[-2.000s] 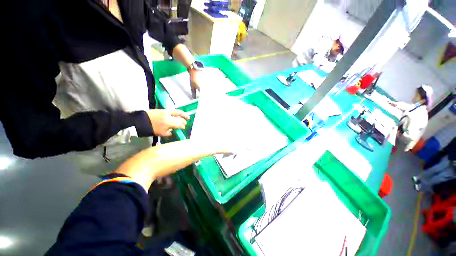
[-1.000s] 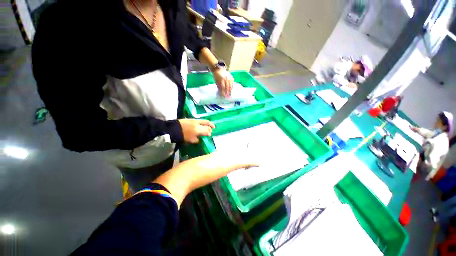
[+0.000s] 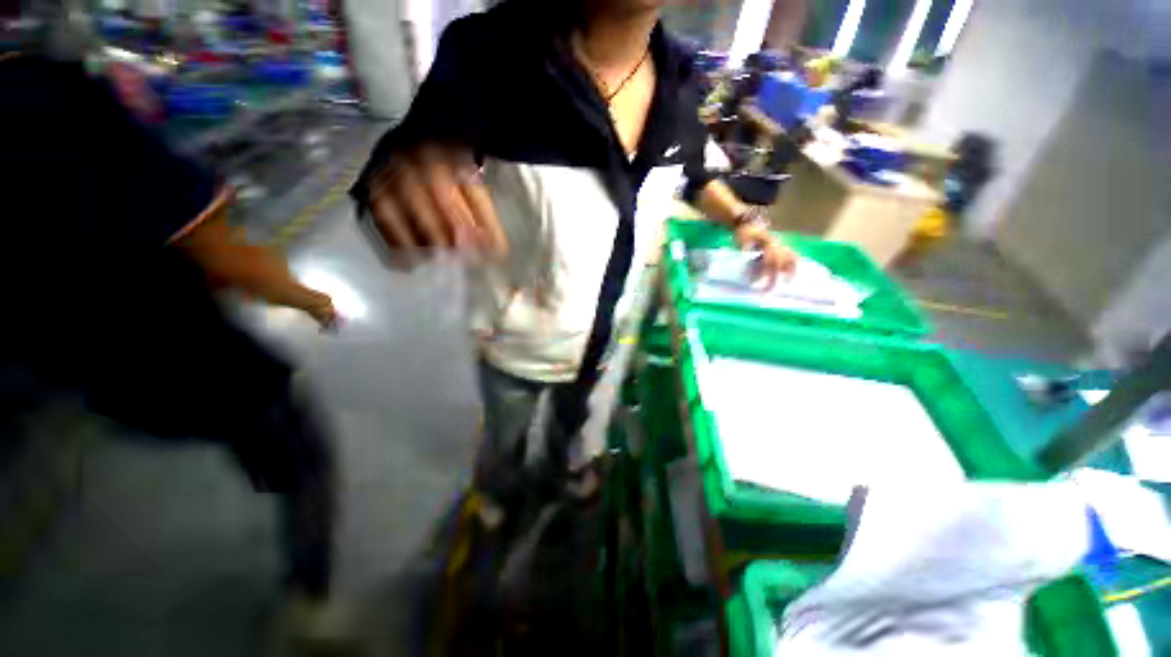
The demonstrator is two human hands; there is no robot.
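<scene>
Neither of my hands is in the picture. Nearest in front stand green trays in a row. The middle green tray point(image 3: 709, 443) holds white sheets point(image 3: 822, 430), overexposed. The far green tray point(image 3: 886, 289) holds papers point(image 3: 822, 298), with another person's hand point(image 3: 771, 261) on them. The near green tray point(image 3: 758, 597) is cut off by the bottom edge, with crumpled-looking white sheets point(image 3: 937, 565) over it. The picture is blurred, and no print can be read.
A person in a black and white jacket point(image 3: 546, 257) stands left of the trays, one blurred hand point(image 3: 437, 203) raised. Another person in dark clothes point(image 3: 116, 257) is at far left. A green-topped bench point(image 3: 989, 372) lies right, with a slanted grey post point(image 3: 1111, 404). A desk point(image 3: 854, 205) stands behind.
The view has swung left. My arm, earlier reaching over the middle tray, is gone from the picture. The jacketed person's near hand has left the tray rim and is raised. The dark-clothed person has appeared.
</scene>
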